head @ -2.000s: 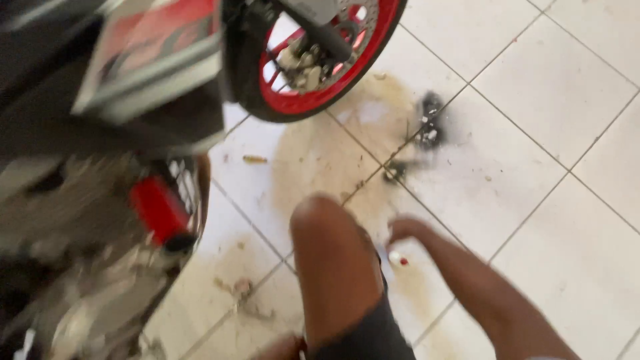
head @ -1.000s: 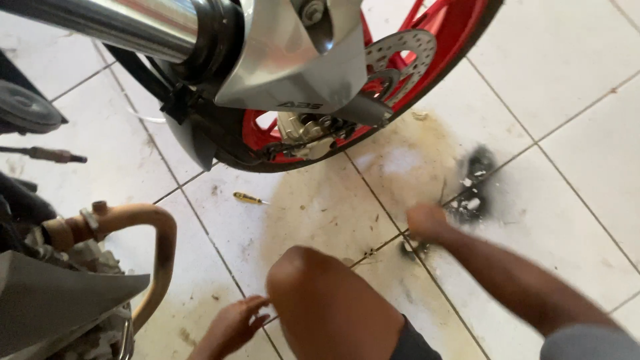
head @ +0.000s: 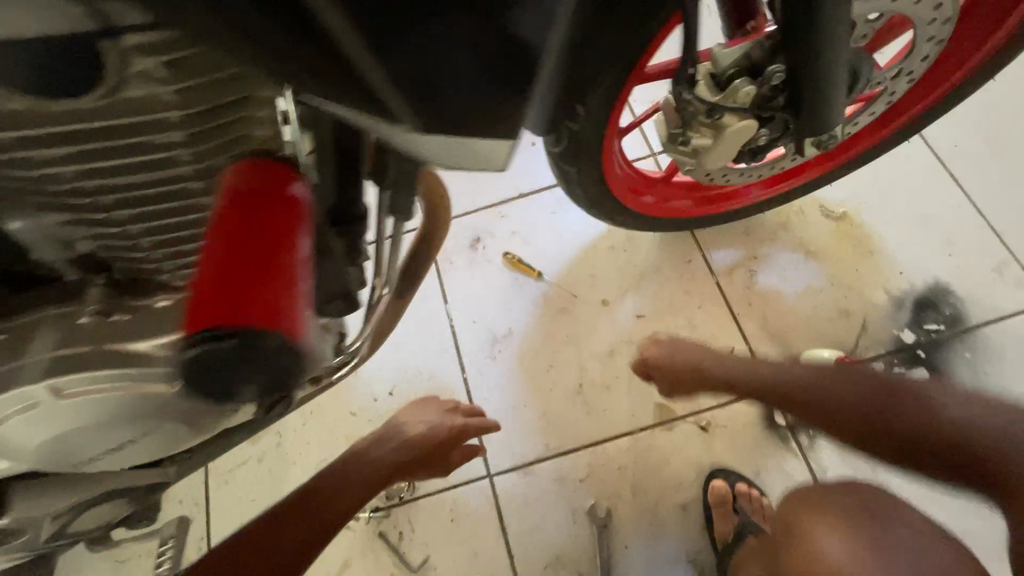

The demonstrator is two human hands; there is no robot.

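Note:
My left hand (head: pixel 436 436) hovers over the tiled floor with its fingers apart and nothing seen in it. To its right, my right hand (head: pixel 668 366) is curled above a brown floor stain; whether it holds anything is hidden. A small screwdriver with a yellow handle (head: pixel 522 265) lies on the tiles beyond both hands. Below the hands are a metal wrench (head: pixel 599 538) and a hex key (head: pixel 402 554). A white and red object (head: pixel 824 357) sits partly behind my right forearm.
A motorcycle's red front wheel (head: pixel 652 200) with brake caliper (head: pixel 708 132) stands at the upper right. Its finned engine (head: pixel 128 200), red cylindrical part (head: pixel 254 248) and curved exhaust pipe (head: pixel 428 240) fill the left. My sandalled foot (head: pixel 732 512) and bent knee are at lower right, near a black smudge (head: pixel 932 320).
My left hand has come forward from beside my knee, and its forearm now shows. My right hand has moved away from the black smudge. The view has shifted considerably.

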